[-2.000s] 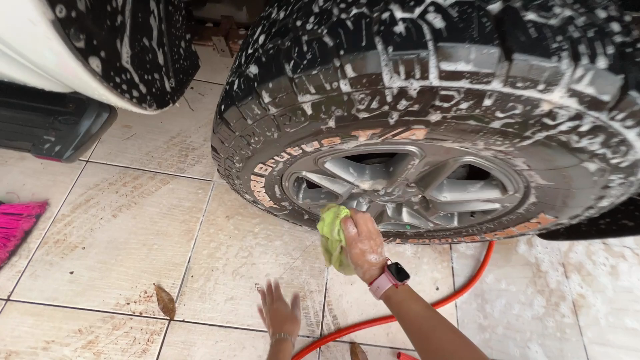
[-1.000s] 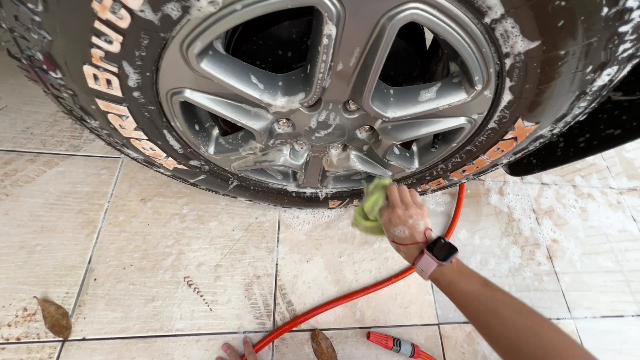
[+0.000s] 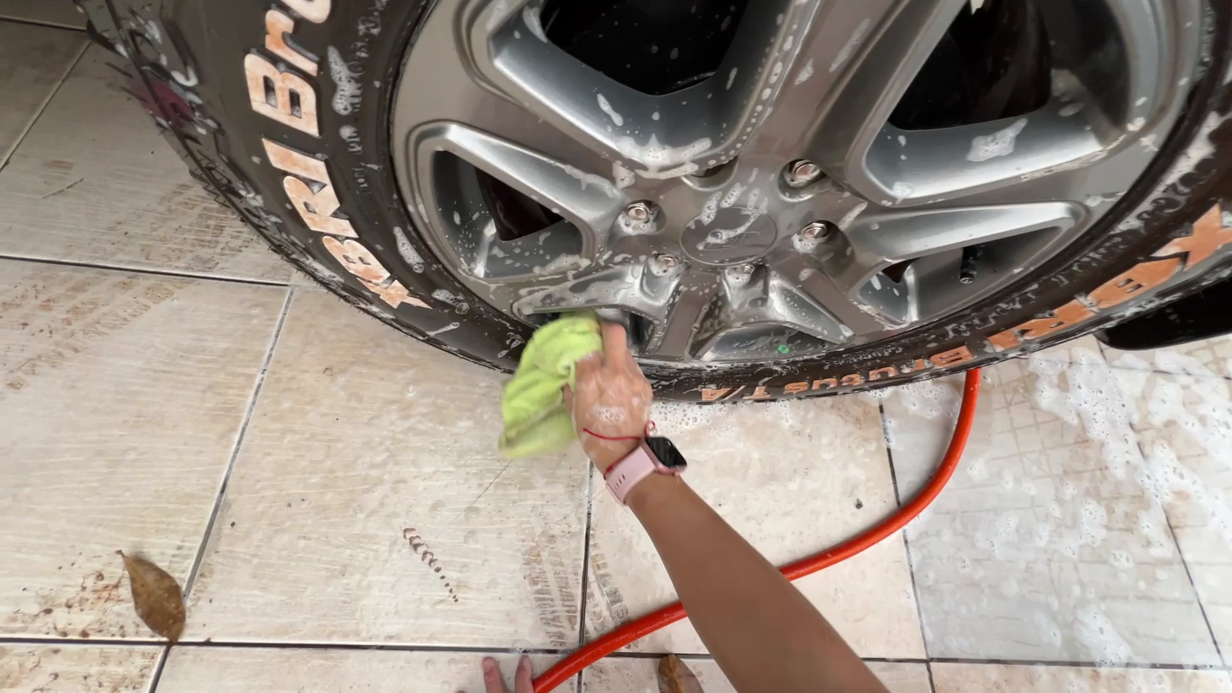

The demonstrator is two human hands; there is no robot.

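Note:
My right hand (image 3: 614,390), with a pink-banded smartwatch (image 3: 645,466) and a thin red string at the wrist, holds a soapy yellow-green cloth (image 3: 547,390) against the lower left part of a silver alloy wheel (image 3: 688,279). Suds spot the spokes, the lug nuts and the center cap. Around the rim is a black tire (image 3: 361,125) with raised lettering. Only some fingertips of my left hand (image 3: 508,676) show at the bottom edge, on the floor beside a red hose; the rest of that hand is out of view.
The red hose (image 3: 847,547) curves over the tiled floor (image 3: 385,481) from the bottom edge to behind the tire, passing under my right forearm. A dry brown leaf (image 3: 154,597) lies at lower left and another (image 3: 678,676) at the bottom. Foam wets the tiles on the right.
My right hand has moved with the cloth leftward along the wheel's lower edge. The view has moved closer to the wheel, and the red hose nozzle has left the frame.

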